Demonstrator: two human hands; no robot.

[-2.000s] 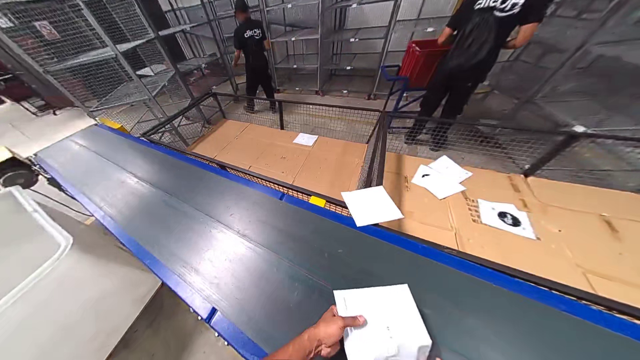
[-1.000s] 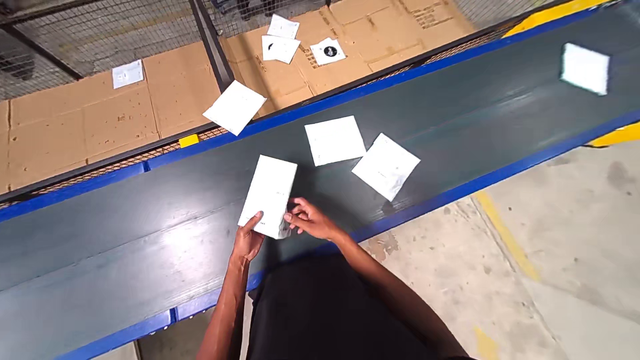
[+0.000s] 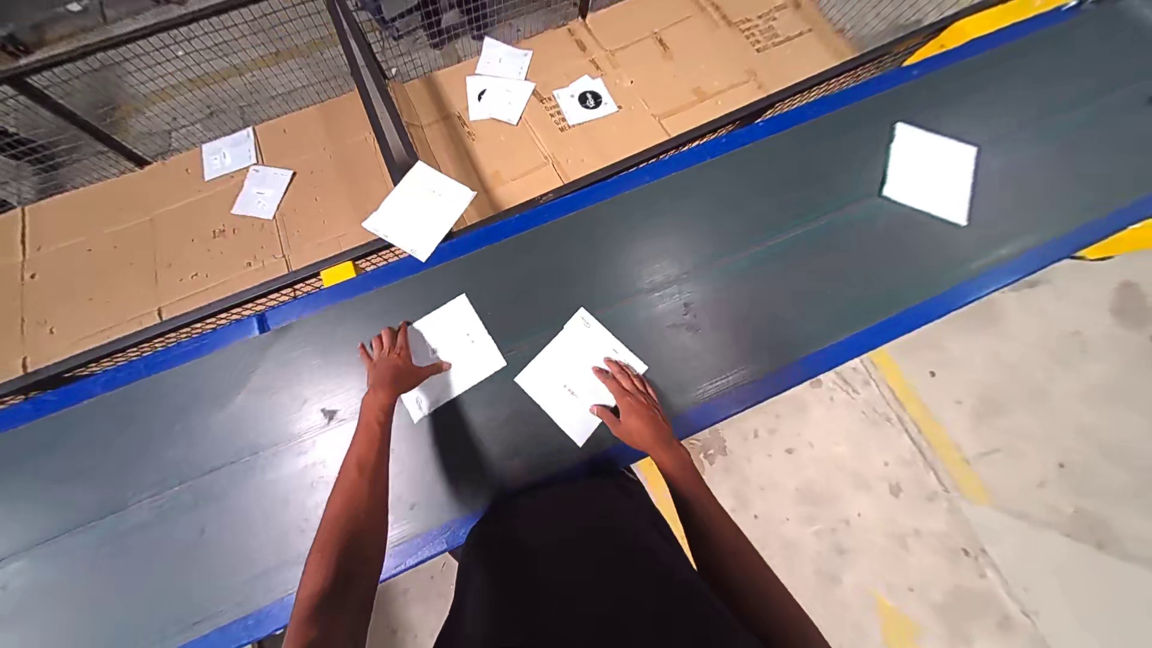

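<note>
My left hand lies with spread fingers at the left edge of a white flat packet, its thumb over the packet's face. Nearer the belt's front edge, my right hand rests its fingers on the right side of another white packet; a second edge showing there suggests more than one piece. Both packets are on a dark conveyor belt. Another white packet lies farther right on the belt. One more white packet overlaps the belt's far blue rail.
Beyond the blue rail, brown cardboard bears several white packets. A black metal divider and wire mesh stand there. A yellow block sits by the rail. Concrete floor with yellow lines is at right.
A second ago both hands were together at a white stack; now they are apart, each on a packet. A second packet now shows on the left cardboard. The view has swung since the oldest frame.
</note>
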